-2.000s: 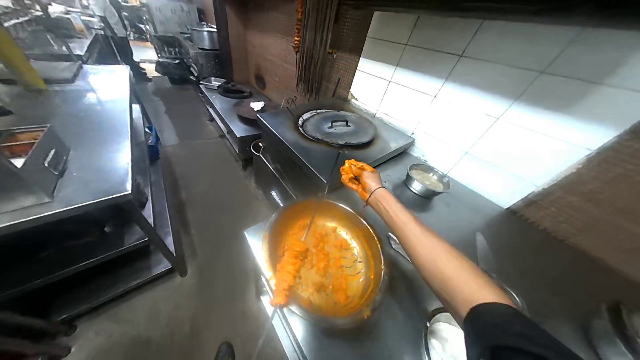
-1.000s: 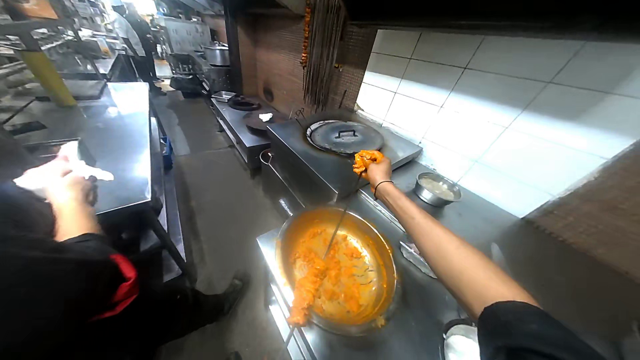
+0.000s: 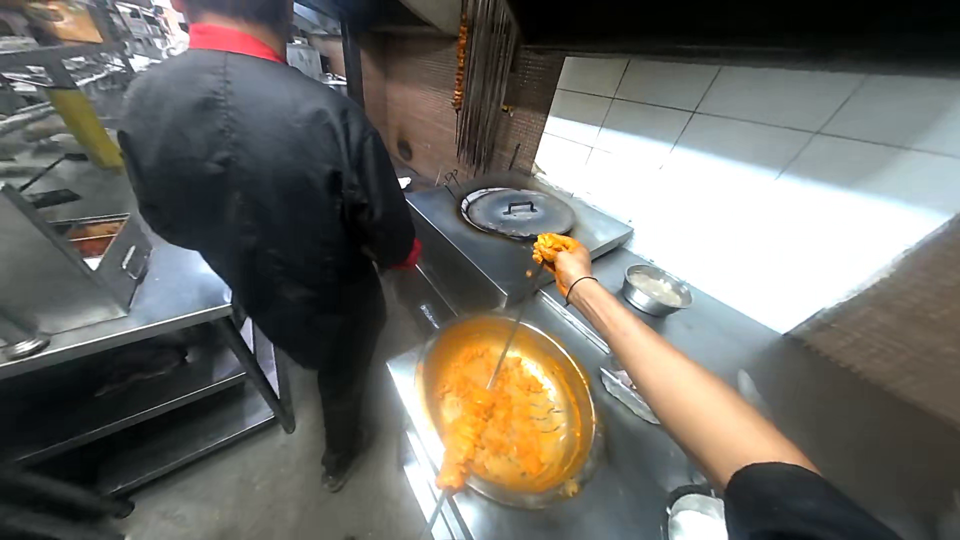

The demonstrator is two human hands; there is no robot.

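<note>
My right hand, smeared orange, is closed around a lump of orange marinated food. Just beneath its fingers is the upper end of a thin metal skewer, which slants down to the left over a wide metal bowl. Coated pieces are packed along the skewer's lower part, crossing the bowl's near left rim. Orange marinade and more pieces lie in the bowl. Below the bowl the skewer's bare lower end shows; my left hand is out of view.
Behind my right hand is a round black lid on a steel unit. A small metal bowl and a foil-like tray are to the right. A person in black stands at left, near a steel table. Skewers hang behind.
My right hand and the skewer's upper end have come together; two seconds ago they were apart. The person in black, partly visible at lower left one second ago, now stands further forward, back turned.
</note>
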